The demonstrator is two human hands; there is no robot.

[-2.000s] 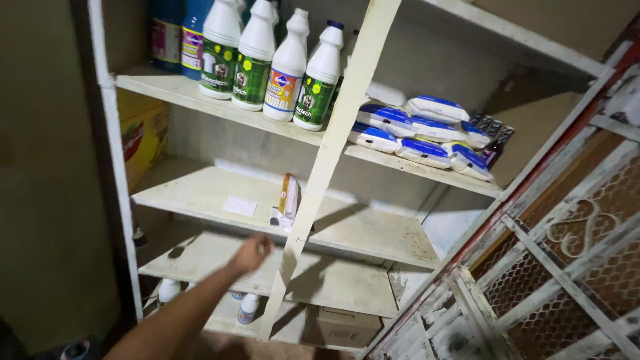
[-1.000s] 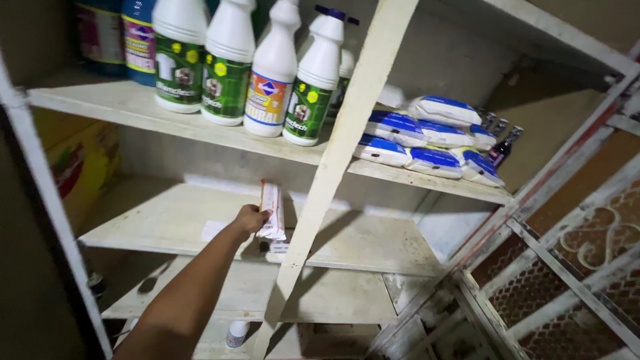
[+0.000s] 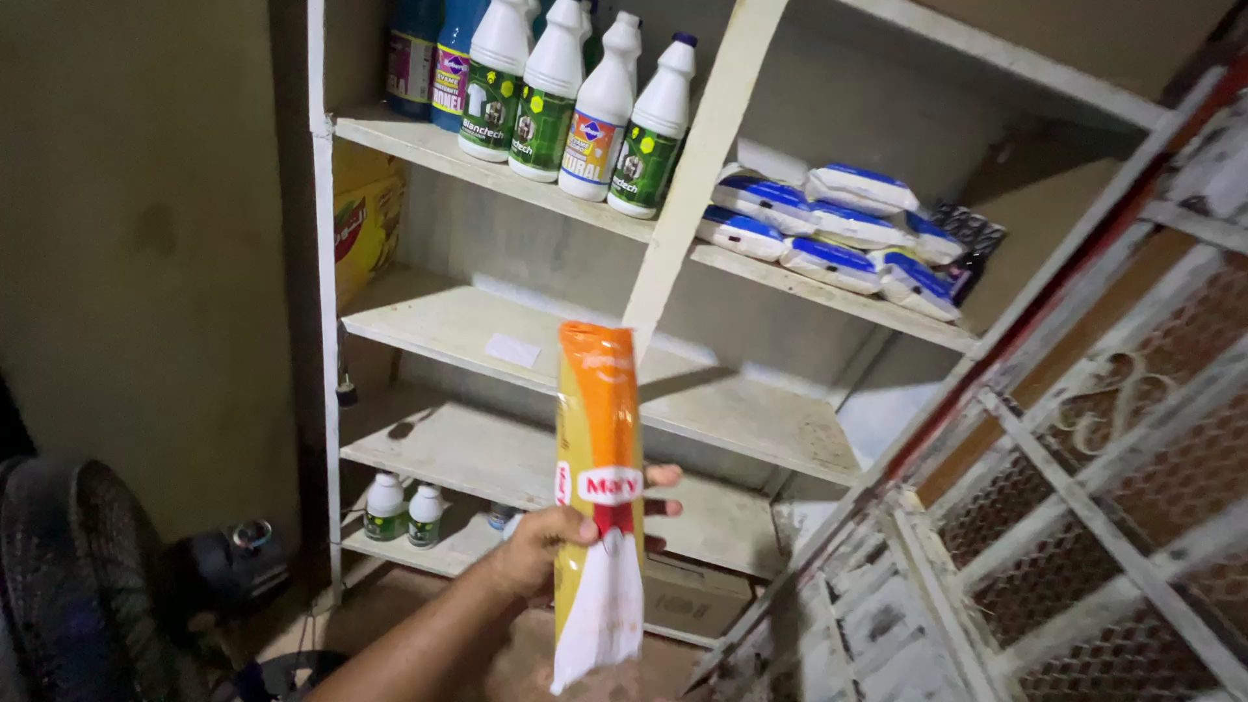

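My left hand (image 3: 575, 531) reaches in from the bottom and is closed around a tall, narrow plastic packet of spaghetti (image 3: 609, 419). The thumb lies across the packet's near face and the fingers come round behind it, their tips showing on the right. The packet is nearly upright, orange at its top, yellow along its left side and white at the bottom. It is in front of the shelving, well out from the boards. My right hand is not in view.
White bottles (image 3: 590, 146) stand on the upper shelf (image 3: 439, 161). Blue-and-white bags (image 3: 829, 263) are piled at right. A paper (image 3: 513, 349) lies on the middle shelf. Small bottles (image 3: 385, 517) stand lower left. A fan (image 3: 78, 585) and a metal gate (image 3: 1092, 507) flank the shelving.
My left hand has taken hold of the packet, which stood on the middle shelf beside the upright post, and brought it out towards me. The view has moved back.
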